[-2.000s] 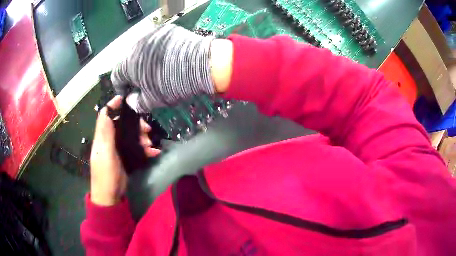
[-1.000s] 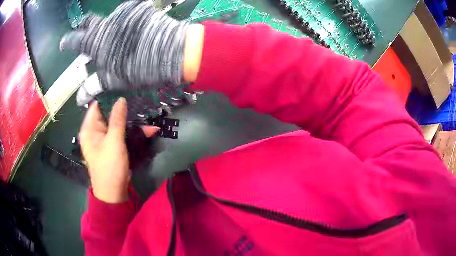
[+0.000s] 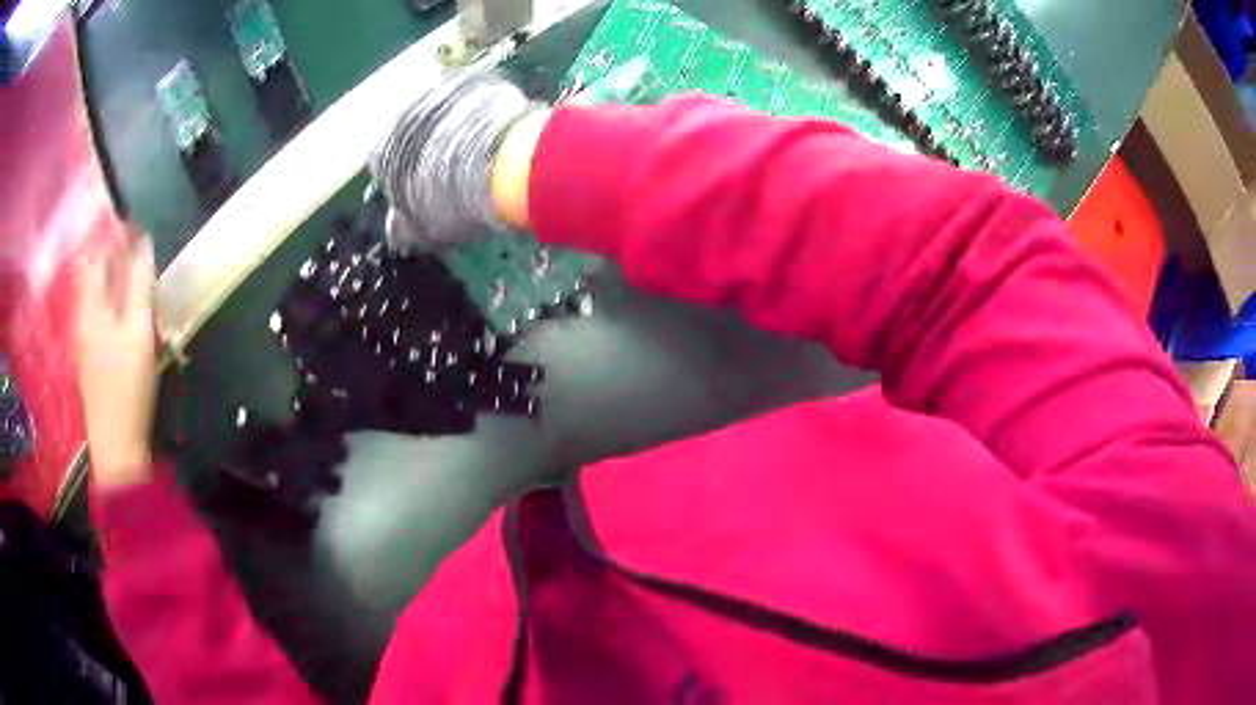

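Observation:
A loose pile of small black parts (image 3: 393, 344) with shiny squares lies on the dark green tabletop. A green circuit board (image 3: 507, 280) with silvery parts along its edge lies against the pile, partly under my right hand. My right hand (image 3: 448, 163), in a grey-and-white striped glove, is above the pile near the pale rail; its fingertips are hidden or blurred, so its grip is unclear. My bare left hand (image 3: 117, 338) is blurred at the far left, over the red surface beside the rail end; nothing shows clearly in it.
Green-on-black pairs (image 3: 189, 117) lie on the belt (image 3: 131, 41) beyond the pale rail (image 3: 276, 186). Wide green board panels (image 3: 689, 58) with rows of dark components lie at upper right. A red bin (image 3: 1118, 234) and cardboard (image 3: 1205, 152) stand at the right edge.
My left hand has left the black parts and moved to the far left, uncovering the pile. My right hand went left over the rail, then came back right. Two pairs show on the belt.

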